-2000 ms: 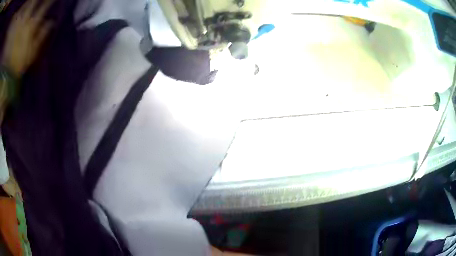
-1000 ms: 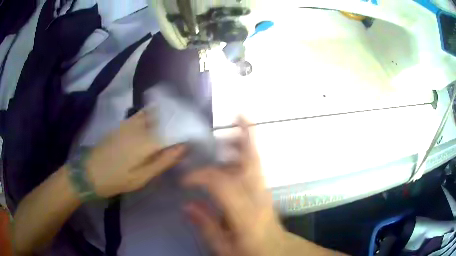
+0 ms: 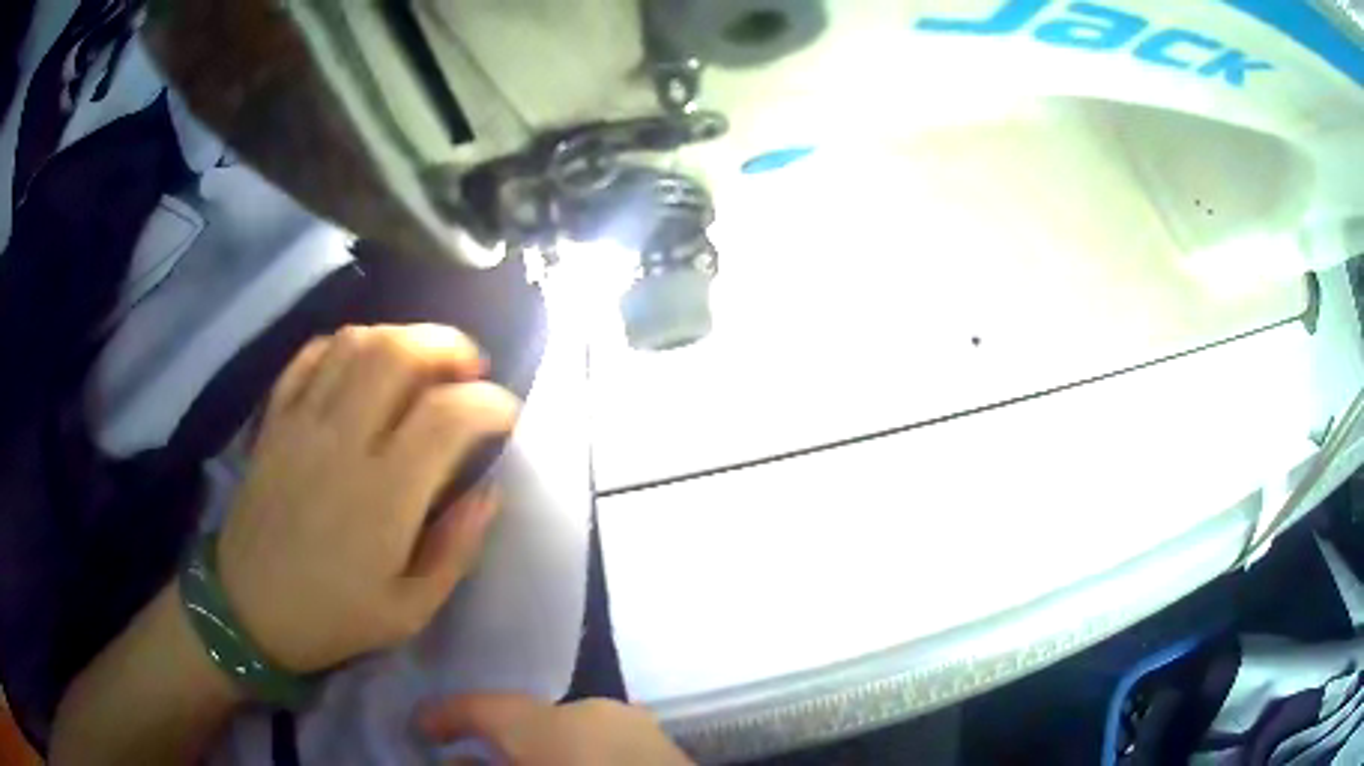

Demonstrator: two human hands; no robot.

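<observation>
The pale grey-white fused panel [image 3: 524, 599] lies with dark cloth [image 3: 449, 292] left of and up to the presser foot area [image 3: 542, 270], which is washed out by lamp glare. My left hand [image 3: 359, 479], with a green bangle, is on the cloth just in front of the foot, fingers curled with a fold of cloth between thumb and fingers. My right hand [image 3: 554, 733] is at the bottom edge, partly cut off, on the panel's near end; its grip is hidden.
The cream-white machine head [image 3: 584, 75] fills the top. A grey round knob [image 3: 667, 307] is right of the foot. A ruled tape [image 3: 928, 659] runs along the table's front edge. A blue-rimmed basket [image 3: 1122, 703] is below right. More dark garment cloth [image 3: 75, 449] lies at left.
The view has moved closer to the machine head. Both hands, blurred over the panel before, are now stiller; my left is near the foot, my right lower down. The panel now lies lengthwise toward me.
</observation>
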